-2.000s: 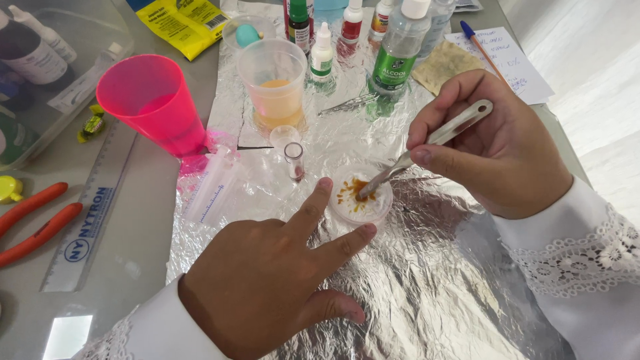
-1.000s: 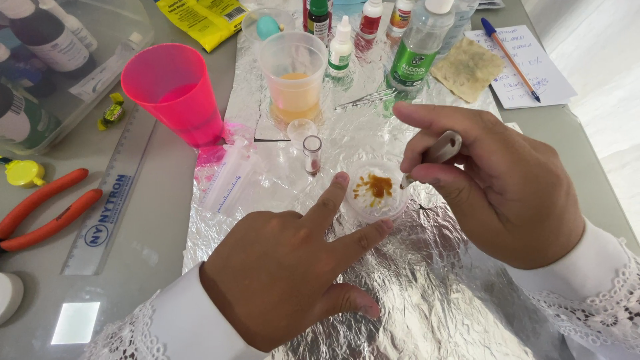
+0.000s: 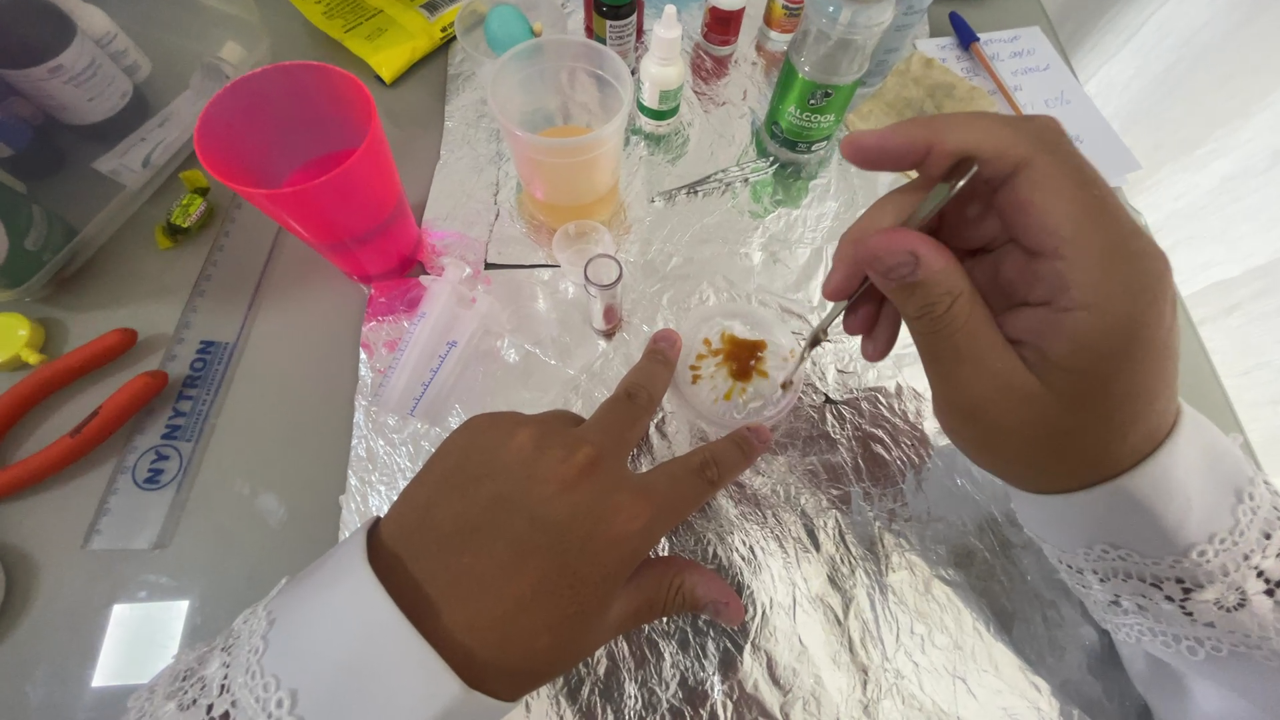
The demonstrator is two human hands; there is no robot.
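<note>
A small clear round dish (image 3: 738,365) with an orange-brown substance (image 3: 742,358) spread in it lies on aluminium foil (image 3: 800,560). My left hand (image 3: 570,520) rests palm down on the foil, its index and middle fingertips apart at the dish's left and lower rim, holding nothing. Between thumb and fingers, my right hand (image 3: 1010,300) grips a slim metal spatula (image 3: 850,300), its tip at the dish's right inner edge. Behind the dish's left side stands a small glass vial (image 3: 604,292) with a little dark content.
A clear cup of orange liquid (image 3: 560,130), a pink cup (image 3: 310,170), a green-labelled alcohol bottle (image 3: 815,90), tweezers (image 3: 715,180) and dropper bottles (image 3: 661,75) stand or lie behind. At left are a ruler (image 3: 180,420), orange-handled pliers (image 3: 80,430) and a plastic bin (image 3: 130,200).
The spatula tip has moved from the substance to the dish's right edge, and my right hand has turned, changing the tool's angle. My left hand stays at the rim.
</note>
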